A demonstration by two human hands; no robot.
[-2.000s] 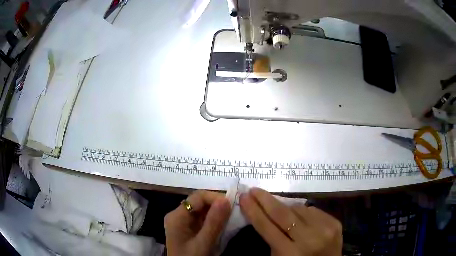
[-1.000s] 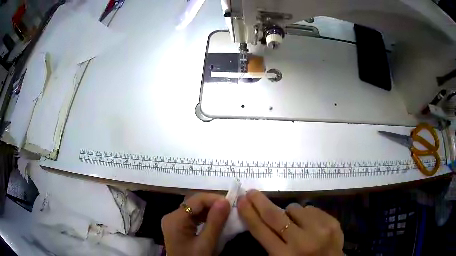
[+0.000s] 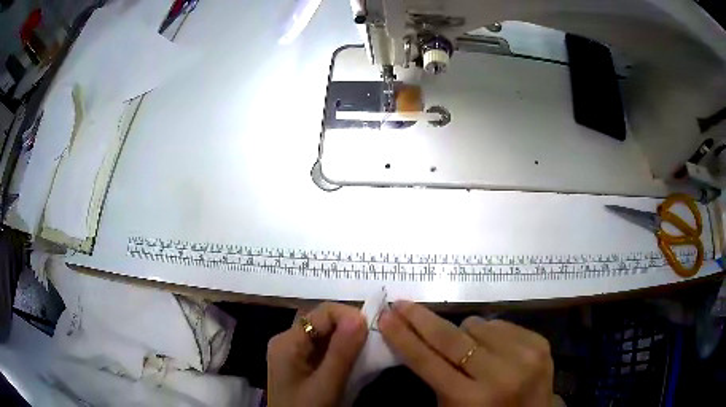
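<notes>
A white fabric piece (image 3: 372,350) is held up just below the table's front edge, its folded tip pointing up near the printed ruler. My left hand (image 3: 314,354) pinches it from the left between thumb and fingers, with a ring on one finger. My right hand (image 3: 470,358) pinches it from the right, also with a ring. A thin dark line shows on the cloth between the fingertips; I cannot tell if it is a seam or a small tool. The lower part of the cloth is hidden behind the hands.
The sewing machine's needle area (image 3: 388,95) is ahead. Orange-handled scissors (image 3: 677,234) lie at the right, a black pad (image 3: 595,87) on the machine bed. Stacked cut pieces (image 3: 83,175) lie left. Crumpled white cloth (image 3: 135,334) hangs lower left; a blue crate (image 3: 633,358) stands lower right.
Both hands stay at the table's front edge, gripping the cloth, with small finger shifts. The cloth's tip is a little wider between the fingertips. The camera view has shifted slightly.
</notes>
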